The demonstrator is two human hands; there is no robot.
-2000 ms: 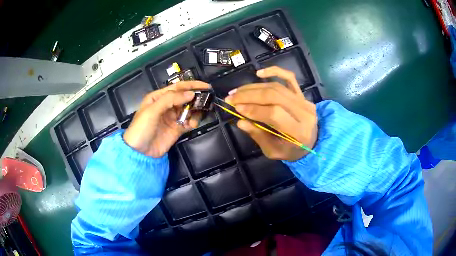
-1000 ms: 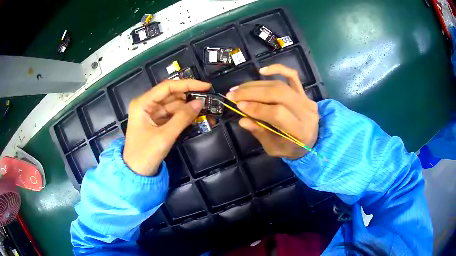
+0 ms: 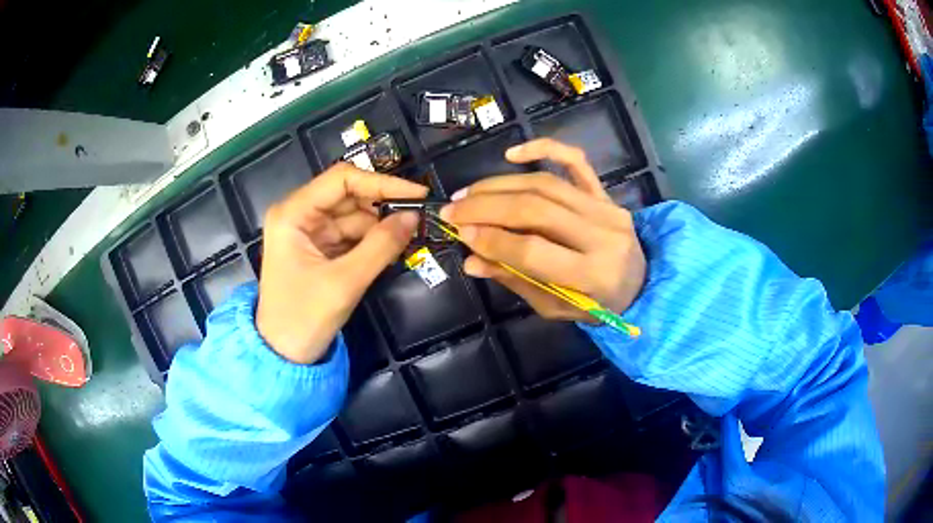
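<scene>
My left hand (image 3: 332, 250) holds a small black device unit (image 3: 404, 207) between thumb and fingers above the black blister tray (image 3: 440, 383). A silver-white battery with a yellow end (image 3: 427, 268) hangs below the unit. My right hand (image 3: 552, 230) holds yellow tweezers with a green rear end (image 3: 547, 284). The tweezers' points are at the right part of the unit; my fingers partly hide the contact. Both hands are over the middle of the tray.
Three more device units with batteries lie in the tray's far pockets (image 3: 373, 150), (image 3: 457, 109), (image 3: 558, 74). Another unit (image 3: 300, 63) lies on the white strip (image 3: 240, 92). A small unit (image 3: 153, 63) lies beyond it. A grey metal support (image 3: 82, 153) and pink-red fan (image 3: 17, 414) are at left.
The held unit has been turned and the battery now hangs below it. The tweezers have rolled, showing more green. The small unit beyond the white strip has moved right and away.
</scene>
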